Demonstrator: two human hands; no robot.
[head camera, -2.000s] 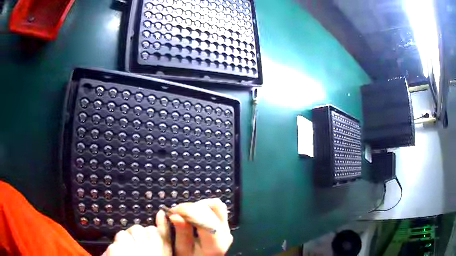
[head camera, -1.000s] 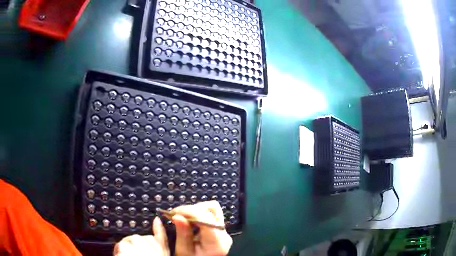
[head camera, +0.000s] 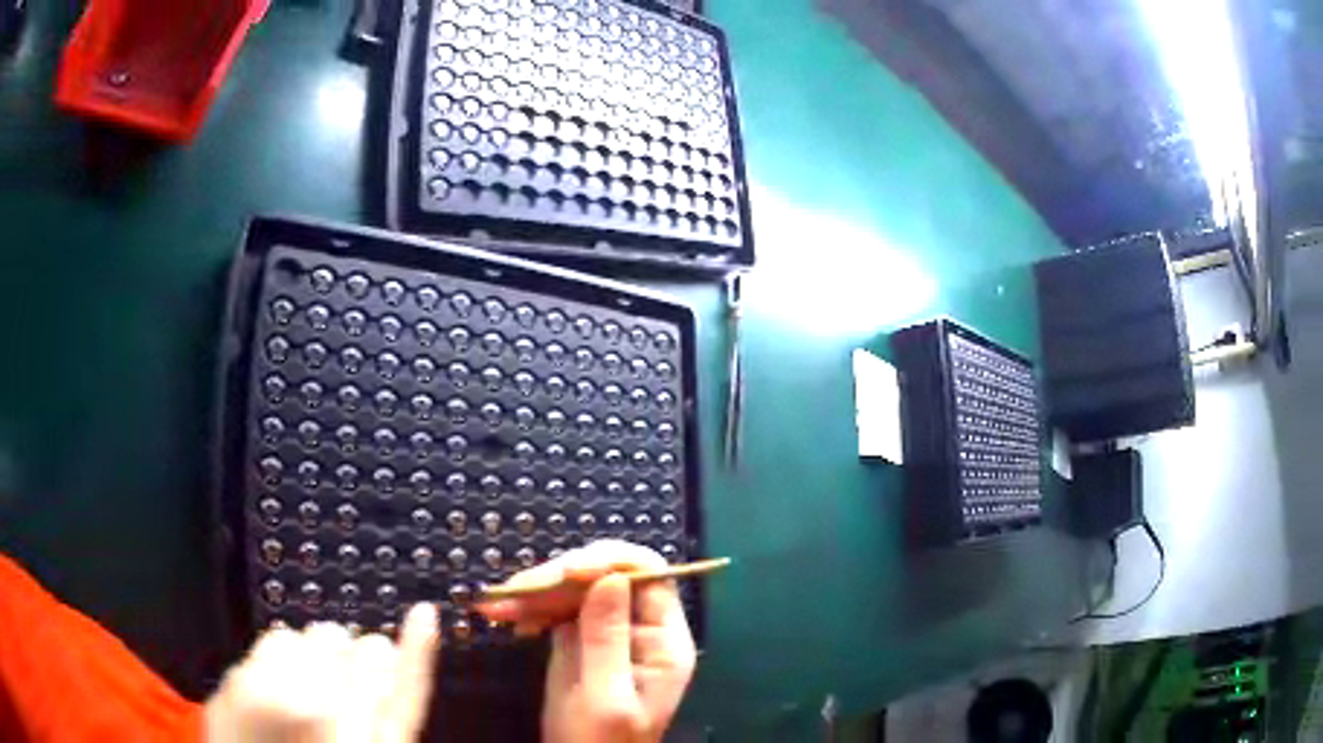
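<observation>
A black component tray (head camera: 464, 407) lies nearest me, its round pockets mostly filled with small shiny round components. A few pockets look empty. My right hand (head camera: 617, 639) is over the tray's near right part and holds a thin tan stick-like tool (head camera: 675, 569), pointing left, nearly level. My left hand (head camera: 327, 690) is over the near left edge, blurred, its index finger extended near the tool's tip. I cannot tell whether it holds anything. The hands are apart and hide the nearest pockets.
A second black tray (head camera: 580, 131) lies beyond, with silver tweezers (head camera: 736, 370) right of the trays. An orange-red bin (head camera: 153, 66) is upper left. At right are a white slip (head camera: 876, 407), a tray stack (head camera: 994, 433) and a large dark block (head camera: 1114, 341).
My hands have separated; the left has moved left. The tan tool has swung to point more level and shows more of its length. The view has shifted slightly.
</observation>
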